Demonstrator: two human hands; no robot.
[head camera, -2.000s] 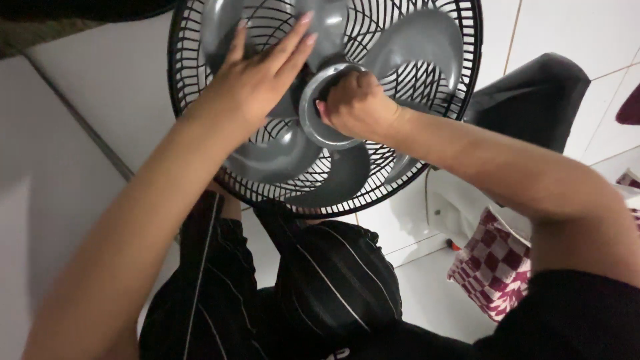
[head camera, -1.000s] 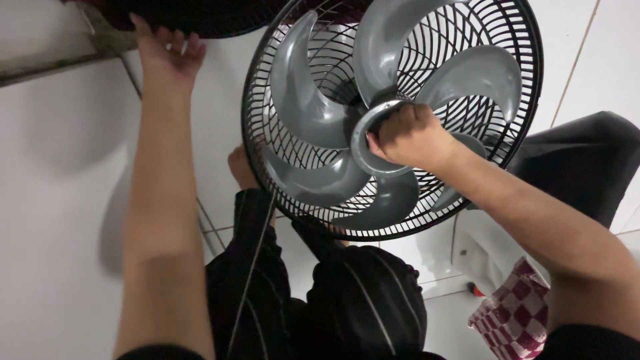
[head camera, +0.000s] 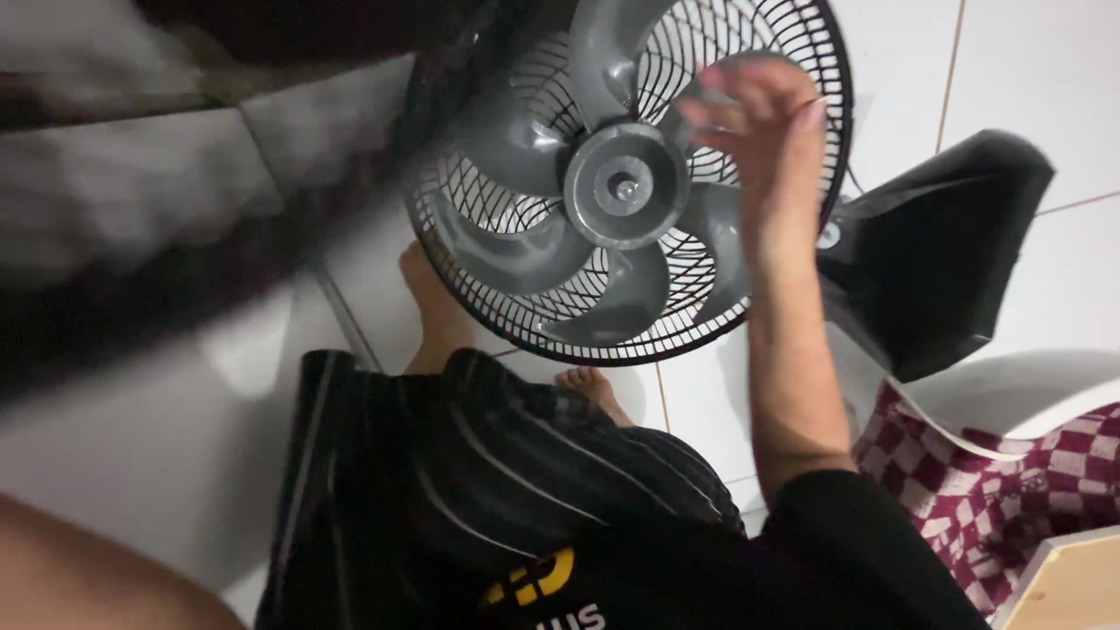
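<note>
A grey fan blade (head camera: 516, 262), one of several around a round hub (head camera: 626, 185), lies within a black wire fan guard (head camera: 604, 354). The tip of a shaft shows at the hub's centre. My right hand (head camera: 761, 114), slightly blurred, is raised over the blades at the guard's right side, fingers apart and slightly curled, holding nothing. Only part of my left arm shows at the bottom left; the hand is out of view. A large dark blurred object (head camera: 219, 236) crosses the upper left close to the camera and covers part of the guard; what it is cannot be told.
A black angular plastic part (head camera: 945, 245) stands on white floor tiles (head camera: 1006, 79) right of the guard. Below it, a red-and-white checkered cloth (head camera: 1006, 490) hangs in a white container (head camera: 1041, 394), with a pale wooden board (head camera: 1067, 582) at the corner. My feet are beneath the guard.
My right hand has let go of the hub and moved up and right. My left hand has left the view. The dark blurred object has come across the upper left.
</note>
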